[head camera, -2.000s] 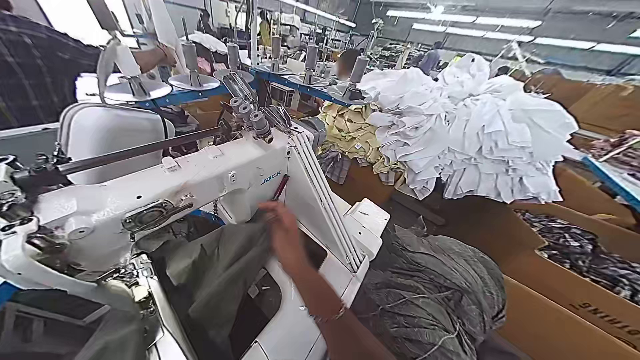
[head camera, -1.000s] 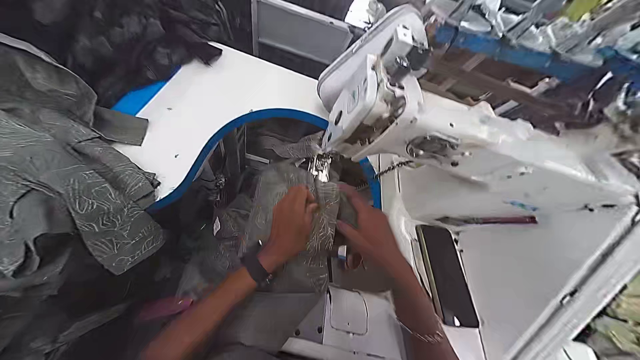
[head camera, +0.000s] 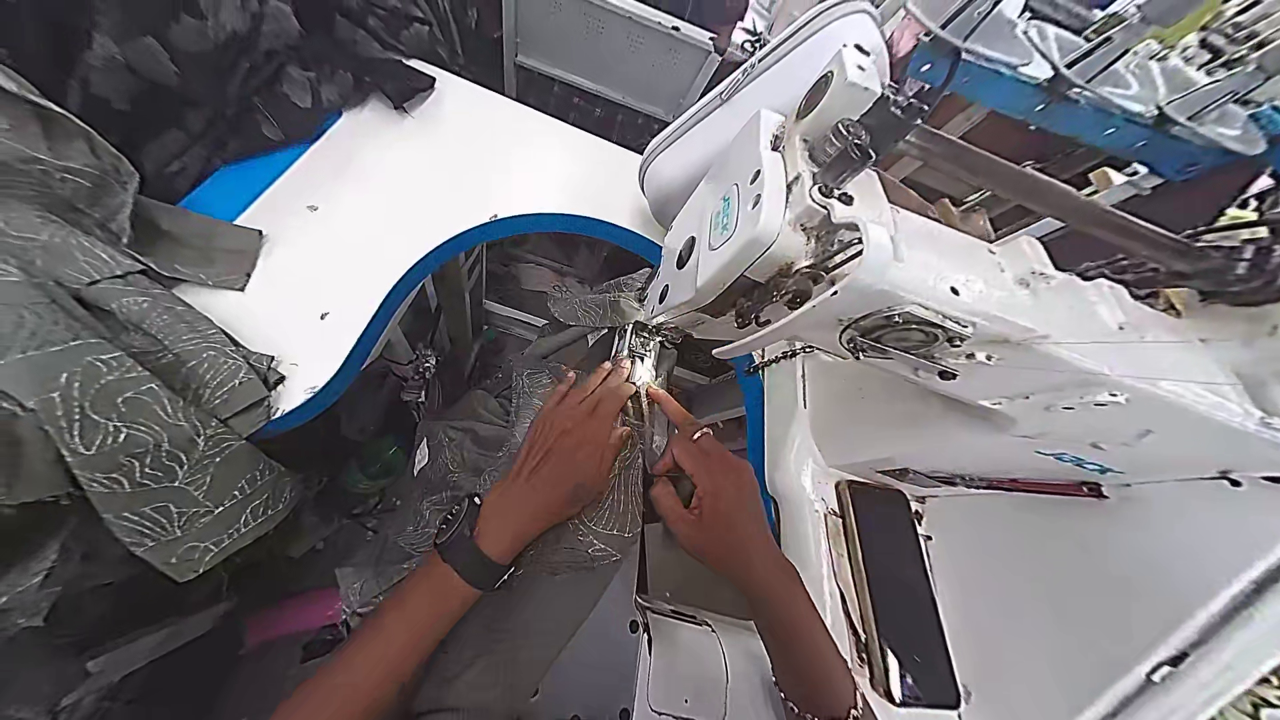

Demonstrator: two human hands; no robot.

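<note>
A white Jack industrial sewing machine (head camera: 740,220) stands at the centre right, its metal presser foot (head camera: 640,355) low at the middle. Patterned grey-green fabric (head camera: 600,510) lies under the foot and hangs down toward me. My left hand (head camera: 570,455), with a black watch at the wrist, presses flat on this fabric, fingertips close to the foot. Just right of the foot, my right hand (head camera: 705,480) has its index finger extended to the fabric edge and the other fingers curled; whether they pinch cloth is hidden.
A white table (head camera: 430,170) with a blue edge curves around the left side. Patterned grey fabric pieces (head camera: 150,400) drape over its left end, and dark cloth is heaped behind. A smartphone (head camera: 900,590) and red-handled tweezers (head camera: 1000,484) lie on the machine at right.
The view has swung down from the room to the needle area. Since one second ago, my left hand has flattened out and moved up to the presser foot, and my right index finger has reached it too.
</note>
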